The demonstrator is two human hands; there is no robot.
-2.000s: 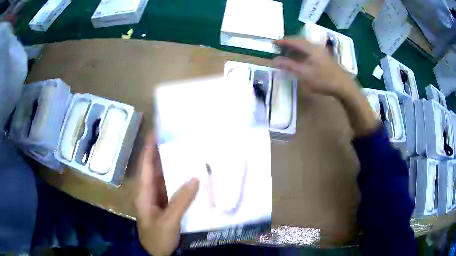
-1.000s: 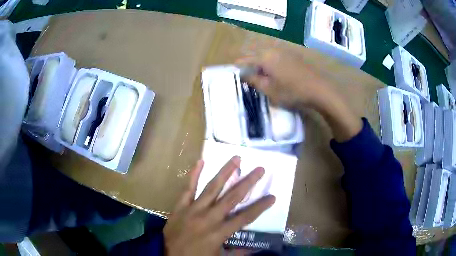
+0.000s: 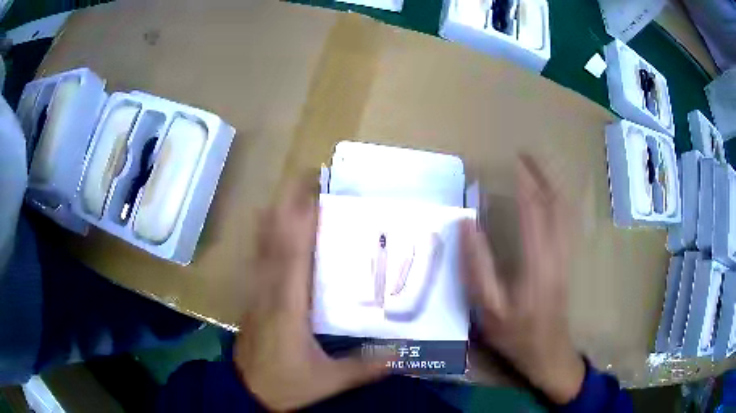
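Note:
A white retail box (image 3: 394,274) lies picture side up in front of me, its dark strip with white lettering nearest me. Its far end is open, with the tuck flap (image 3: 397,171) standing out flat and small side flaps at the corners. No tray shows; the inside is hidden. My left hand (image 3: 292,314) is against the box's left side, with the thumb over the near strip. My right hand (image 3: 524,282) is blurred, at the right side with fingers spread, the thumb near the box edge; contact is unclear.
Blister trays with hand warmers (image 3: 153,173) stand at the left beside a person's pale sleeve (image 3: 14,242). More filled trays (image 3: 646,173) are at the right, with upright stacked ones below. Another tray (image 3: 504,28) is at the back on the green surface. Brown cardboard (image 3: 242,64) lies underneath.
The tray that lay beyond the box's open end is no longer visible. My right hand has come back from it to the box's right side; my left has moved from the top to the left side.

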